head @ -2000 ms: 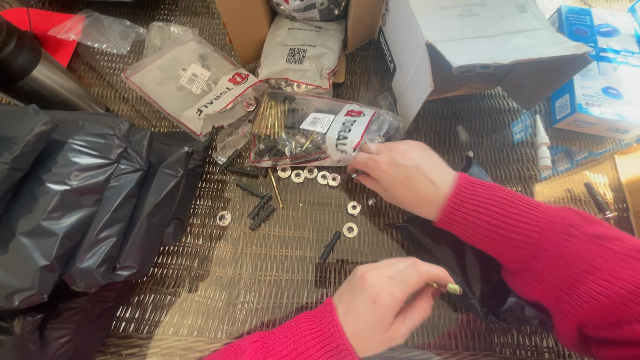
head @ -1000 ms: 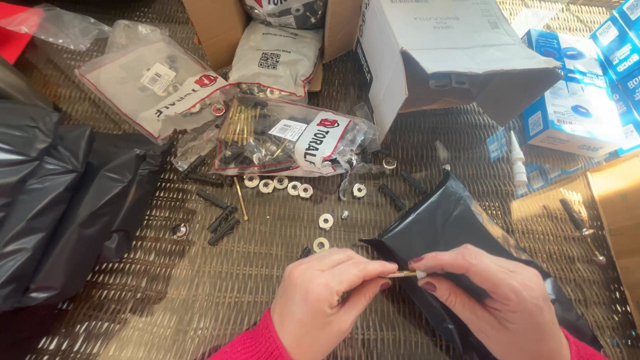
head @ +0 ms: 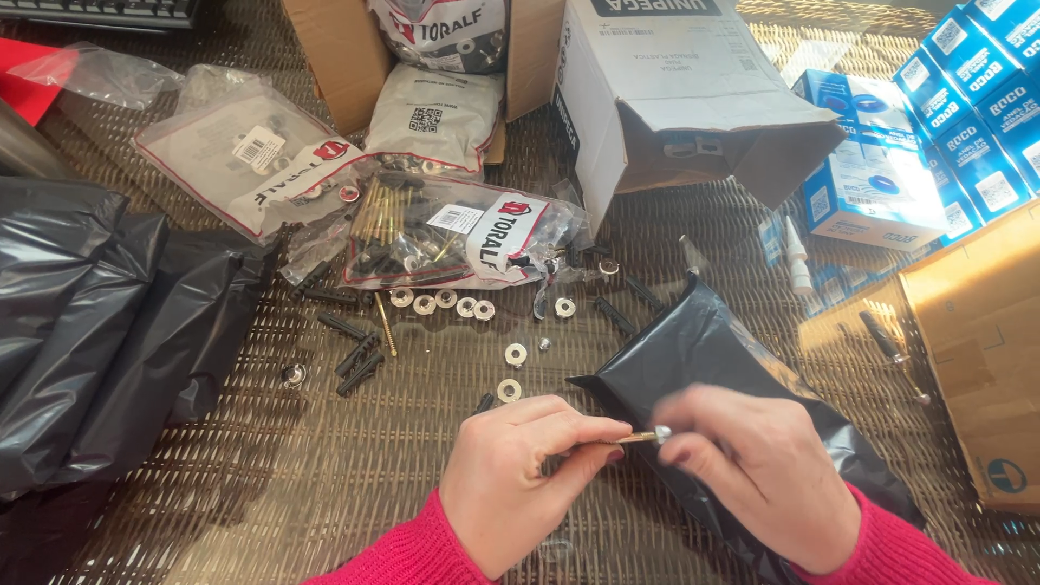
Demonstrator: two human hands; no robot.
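My left hand (head: pixel 532 471) pinches a brass-coloured screw (head: pixel 638 437) between thumb and fingertips, its silvery end pointing right. At that end is my right hand (head: pixel 751 471), blurred, with thumb and index finger around the small shiny cap or nut (head: pixel 662 434); whether they grip it I cannot tell. Just beyond my left hand lie metal washers (head: pixel 509 390) and a small shiny nut (head: pixel 544 344). Black plastic wall plugs (head: pixel 357 366) and a loose brass screw (head: pixel 386 325) lie further left. A black plastic package (head: pixel 715 357) extends beneath my right hand.
Clear hardware bags (head: pixel 455 231) lie behind the washers. An open cardboard box (head: pixel 536 57) and a white carton (head: pixel 691 89) stand at the back. Blue-and-white boxes (head: pixel 877 195), a white nozzle (head: pixel 796 260) and a brown carton (head: pixel 983 349) are right; black packages (head: pixel 122 325) are left.
Two seconds ago my right hand was at the washers by the clear bag; it has since come to the screw's end in my left hand. The view has shifted.
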